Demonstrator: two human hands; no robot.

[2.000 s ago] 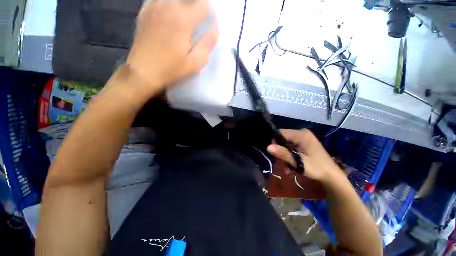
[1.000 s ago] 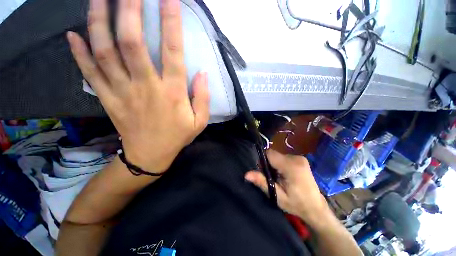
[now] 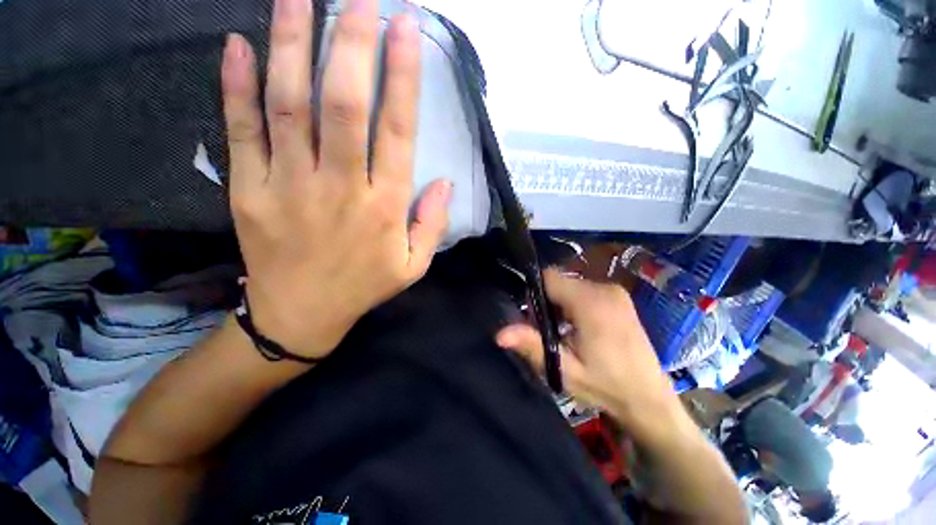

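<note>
A sewn panel with a smooth light grey part [image 3: 450,133] and dark textured fabric [image 3: 113,113] lies on the table at its front edge. My left hand [image 3: 323,195] lies flat on the panel, fingers spread, palm down. My right hand [image 3: 595,344] is closed round the handles of long black shears [image 3: 521,238]. The blades run up along the panel's rounded right edge, over the table's front edge. Whether the blades are apart cannot be told. A small white scrap [image 3: 206,163] lies on the dark fabric.
Curved grey offcuts [image 3: 731,113] lie on the white table, with green-yellow snips [image 3: 834,97] farther right. A printed scale [image 3: 606,176] runs along the front edge. Below are a blue crate [image 3: 683,308], stacked grey-white pieces [image 3: 123,338] and, at far right, a person in grey [image 3: 785,451].
Since two seconds ago, the left hand has flattened on the panel and the shears have moved to its right edge. Over the last second, the left hand has shifted slightly right.
</note>
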